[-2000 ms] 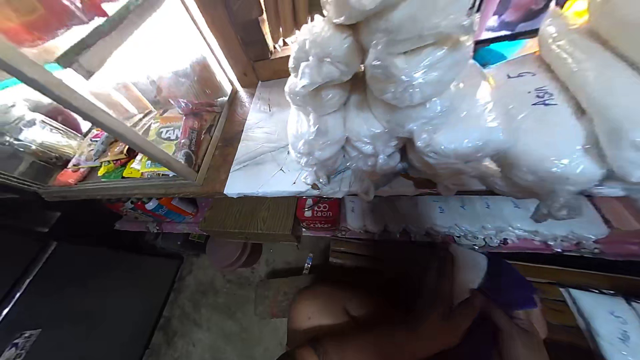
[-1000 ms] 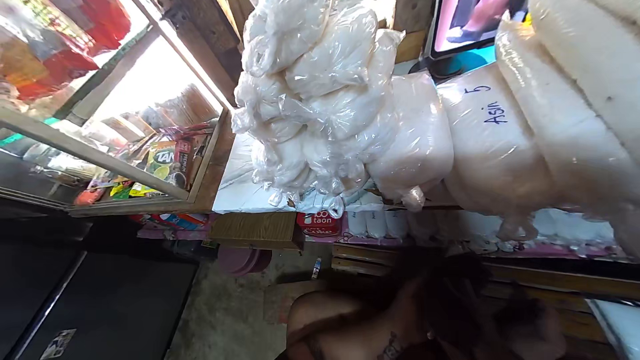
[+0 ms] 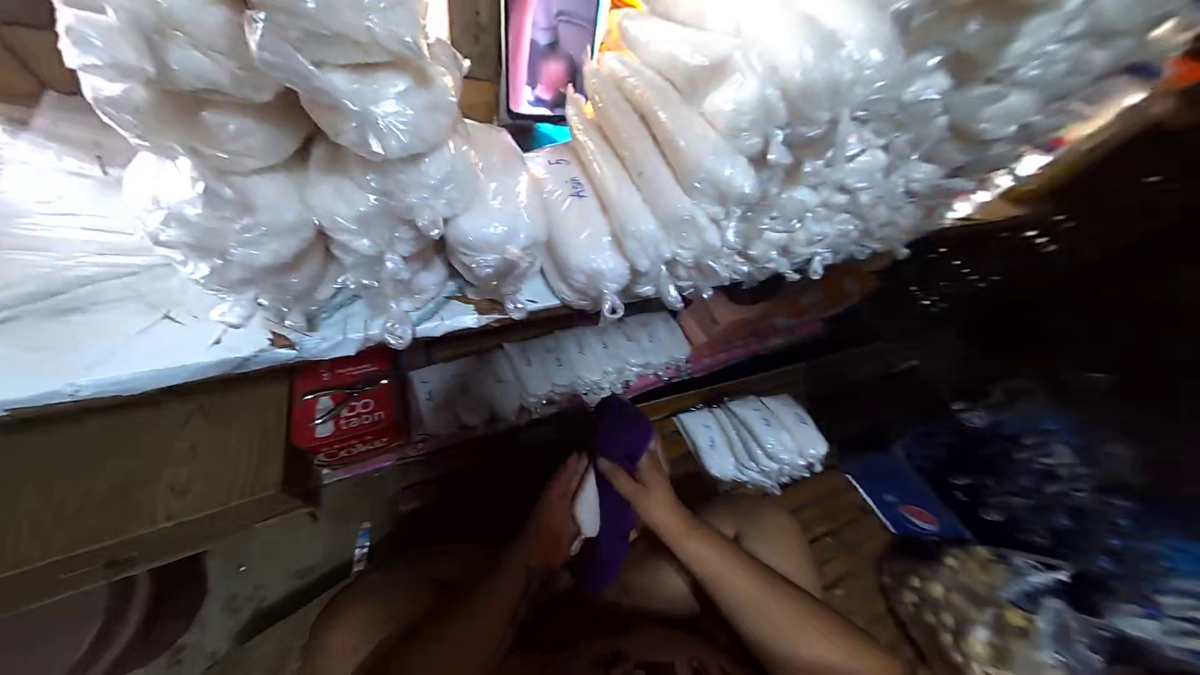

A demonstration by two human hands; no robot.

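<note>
Low in the middle of the head view, my left hand (image 3: 564, 506) is closed around a small white packet (image 3: 586, 502). My right hand (image 3: 647, 483) grips a purple cloth (image 3: 619, 450) beside it, its thumb across the fabric. Both hands are close together above my lap, and the cloth hangs down between them. Just right of the hands, several flat white plastic packets (image 3: 750, 436) with handwriting lie in a row on wooden slats. What the packet holds cannot be made out.
Clear plastic bags of white contents (image 3: 375, 187) are piled along a counter (image 3: 141, 337). A phone (image 3: 553, 56) with a lit screen stands behind them. Below are a red Coke-branded item (image 3: 347, 408), a wooden box (image 3: 150, 469) and more white packets (image 3: 600, 356). A bulging bag (image 3: 966, 609) sits right.
The view has swung well to the right; the glass case has left it. My hands, dark and blurred a second ago, now show clearly with the white packet and purple cloth.
</note>
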